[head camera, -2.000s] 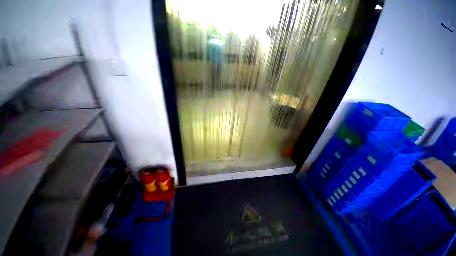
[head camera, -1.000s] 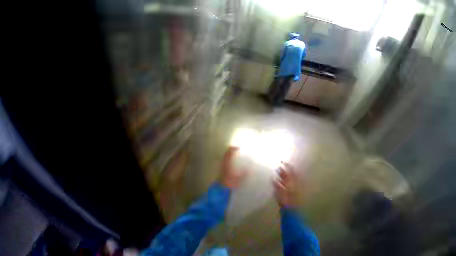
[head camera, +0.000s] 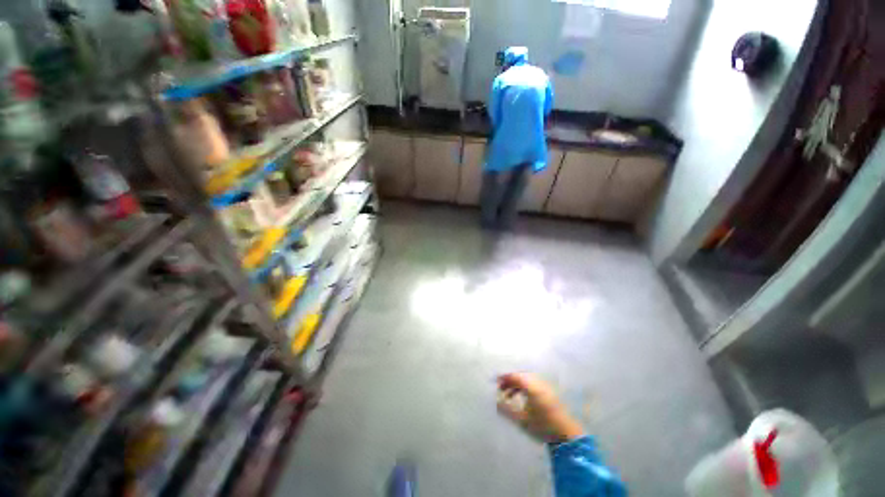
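My right hand (head camera: 540, 406) is bare, in a blue sleeve, low and right of centre above the grey floor. Its fingers are curled; blur hides whether anything is in it. My left hand is not in view. On the left, a metal cup rack (head camera: 291, 330) with blue and yellow label strips is crowded with bottles and mugs, largely blurred. The steel water dispenser (head camera: 443, 58) is on the far wall.
A person in blue (head camera: 521, 112) stands at the black counter (head camera: 621, 136), back turned. A whitish bin (head camera: 805, 456) with something red on it is at the lower right. A doorway with a dark red curtain (head camera: 776, 209) is on the right.
I have moved from the strip-curtained doorway into the washroom. My left hand, seen a second ago, has left the picture. The rack now shows more clearly on the left.
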